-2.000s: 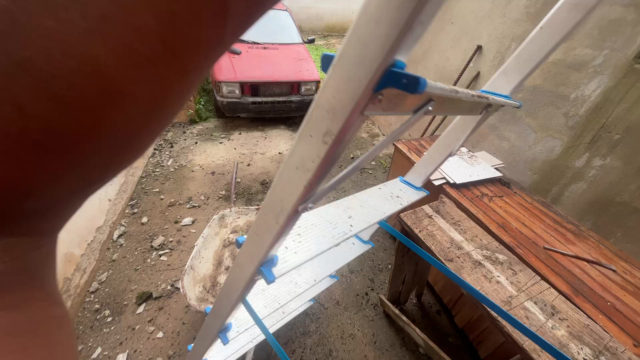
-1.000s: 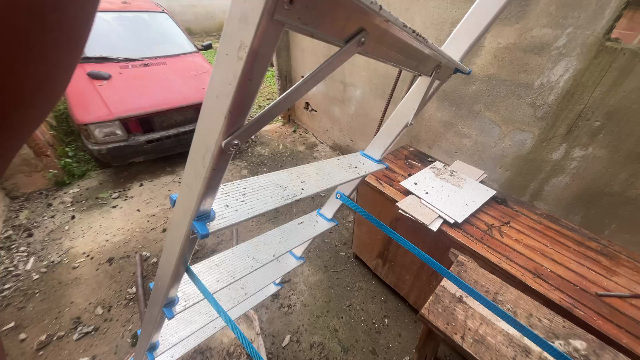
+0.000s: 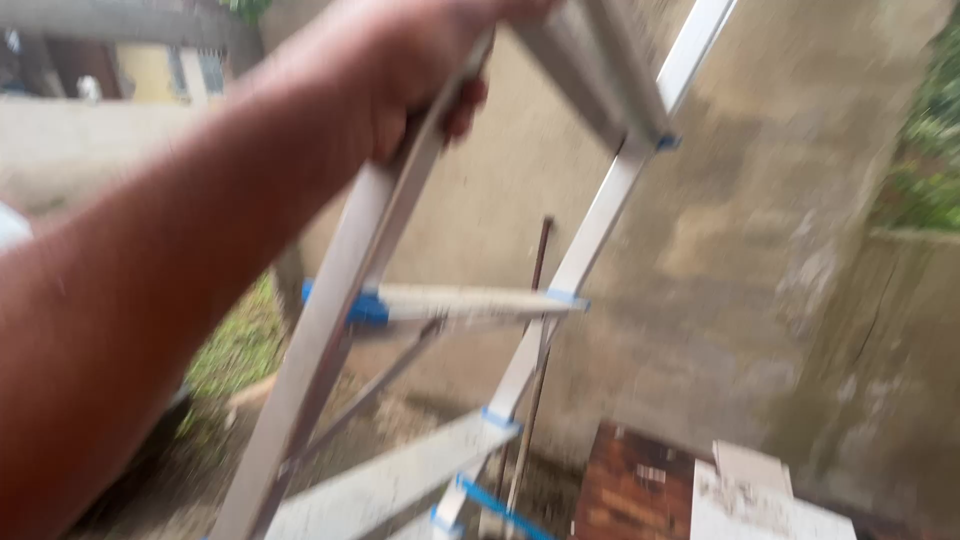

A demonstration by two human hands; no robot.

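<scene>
From the left edge my forearm reaches up across the view, and my left hand (image 3: 442, 82) is closed around the near side rail of an aluminium stepladder (image 3: 322, 322). The fingertips curl round the far side of the rail; the top of the hand is cut off by the frame and blurred. Below it, a ladder step with blue plastic end caps (image 3: 465, 300) spans the two rails, and a wider step (image 3: 390, 472) lies lower. A blue strap (image 3: 502, 510) runs down from the far rail. My right hand is out of view.
A stained, rendered wall (image 3: 712, 285) rises behind the ladder. A rusty metal bar (image 3: 541, 255) leans there. At the lower right, white tiles (image 3: 765, 502) rest on a reddish wooden surface (image 3: 637, 480). Grass (image 3: 240, 337) grows at the left.
The view has swung up and to the right. My left hand now shows on the ladder rail; earlier only a blurred part of an arm showed at the left.
</scene>
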